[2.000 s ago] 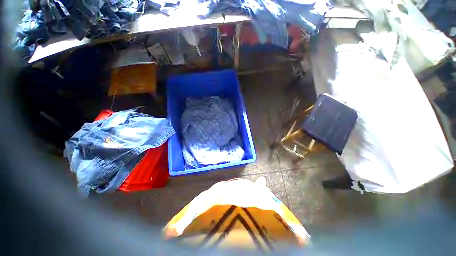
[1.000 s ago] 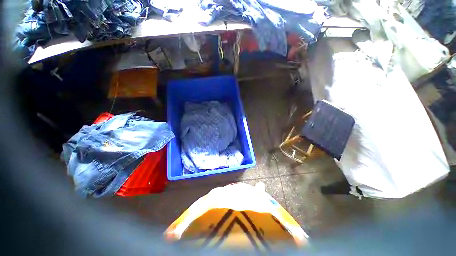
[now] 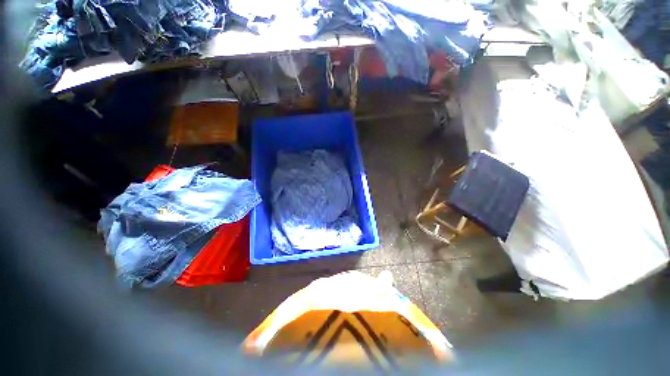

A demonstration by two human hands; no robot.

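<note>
Neither of my hands is in view. My orange and white neck cloth with dark chevron lines (image 3: pixel 345 323) shows at the bottom middle. In front of me on the floor stands a blue crate (image 3: pixel 305 128) with a pale blue patterned garment (image 3: pixel 312 194) bundled inside it. Left of it and close beside it is a red crate (image 3: pixel 224 257). Light blue denim (image 3: pixel 173 220) is draped over the red crate and reaches the blue crate's left rim.
A white-topped table (image 3: pixel 272 45) runs along the top, with dark denim garments (image 3: pixel 132 29) and pale blue garments (image 3: pixel 397 33) on it. A dark stool (image 3: pixel 488 194) stands at right beside a white cloth-covered surface (image 3: pixel 566 198). Pale garments (image 3: pixel 610 62) lie at upper right. A brown stool (image 3: pixel 206 123) is under the table.
The view has shifted slightly, so the crates and stool sit a little lower and to the right than one second ago. No object has visibly been moved.
</note>
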